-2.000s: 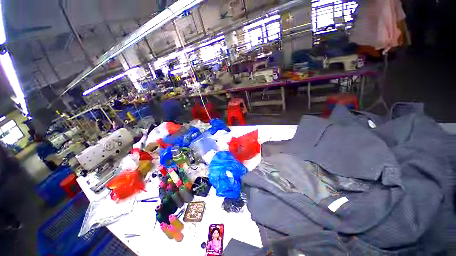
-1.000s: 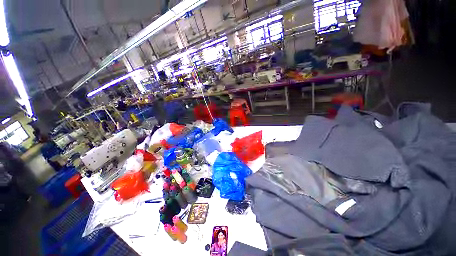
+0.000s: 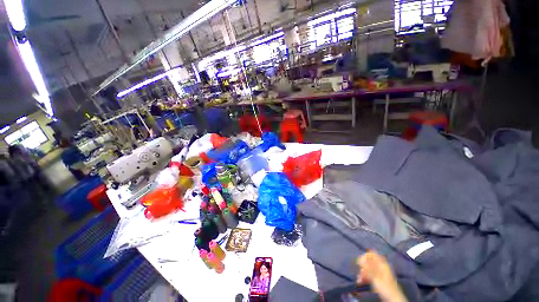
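A dark grey coat (image 3: 431, 183) lies heaped on the white table (image 3: 348, 154). Its smoother grey lining shows on the near left side, with a small white label (image 3: 419, 249) at the lining's edge. My right hand (image 3: 377, 274) comes in from the bottom edge, bare and blurred, over the near part of the coat. Its fingers point up and left, below and left of the label. I cannot tell whether they grip the cloth. My left hand is out of the picture.
Left of the coat are a blue plastic bag (image 3: 280, 200), a red bag (image 3: 302, 167), thread cones (image 3: 214, 250), a patterned tray (image 3: 239, 240) and a lit phone (image 3: 261, 277). A sewing machine (image 3: 140, 159) stands at the far left, blue crates (image 3: 88, 259) on the floor, red stools (image 3: 292, 125) behind.
My right hand has come into view at the bottom, over the coat. The view has shifted a little left, so things sit further right in the picture. The coat's heap looks much the same.
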